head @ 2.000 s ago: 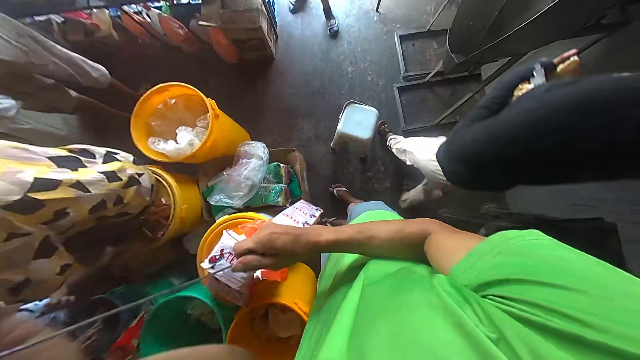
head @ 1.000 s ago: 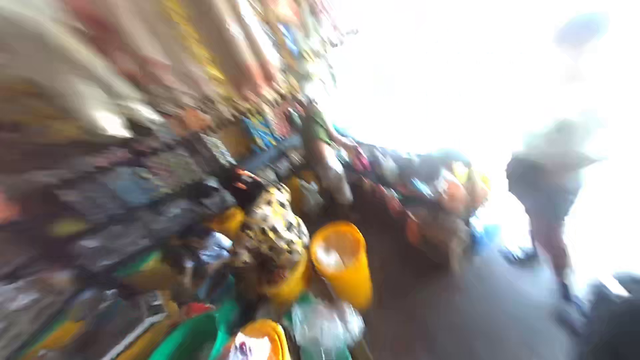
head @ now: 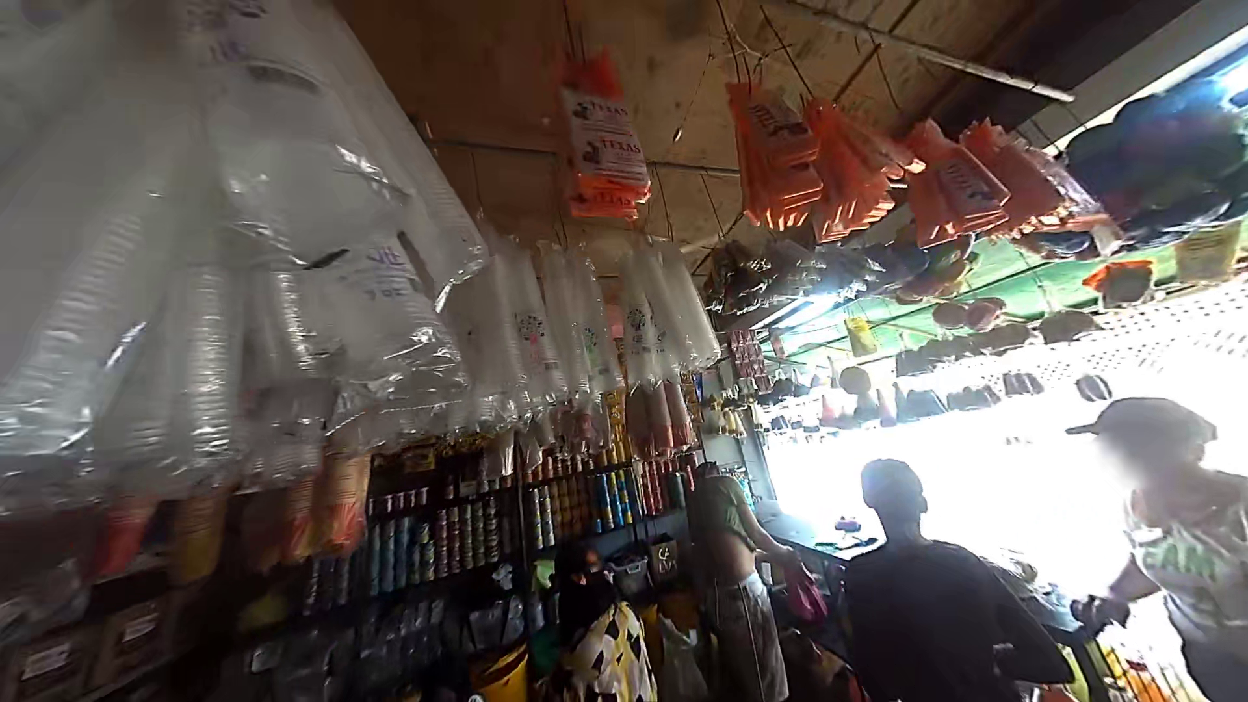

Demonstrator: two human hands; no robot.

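Note:
Neither my left hand nor my right hand shows in the head view. Clear plastic sleeves of stacked cups [head: 210, 361] hang close by at the left, and more sleeves [head: 556, 331] hang behind them. From the ceiling hangs a printed packet of orange plastic bags [head: 604, 146]. Further orange bag bundles [head: 775, 161] hang to its right. Below, a yellow bucket [head: 502, 673] stands partly cut off by the lower edge.
A person in a patterned garment [head: 614, 653] is low at the bottom centre. Beside them another person [head: 736, 585] holds a pink item [head: 805, 595]. A person in dark clothes [head: 936, 614] and one in a cap [head: 1170, 556] are at the right. Stocked shelves [head: 439, 536] line the back.
The view has swung up from the floor and buckets to the hanging goods. My right hand, on white and orange packets over a yellow bucket two seconds ago, has left the view.

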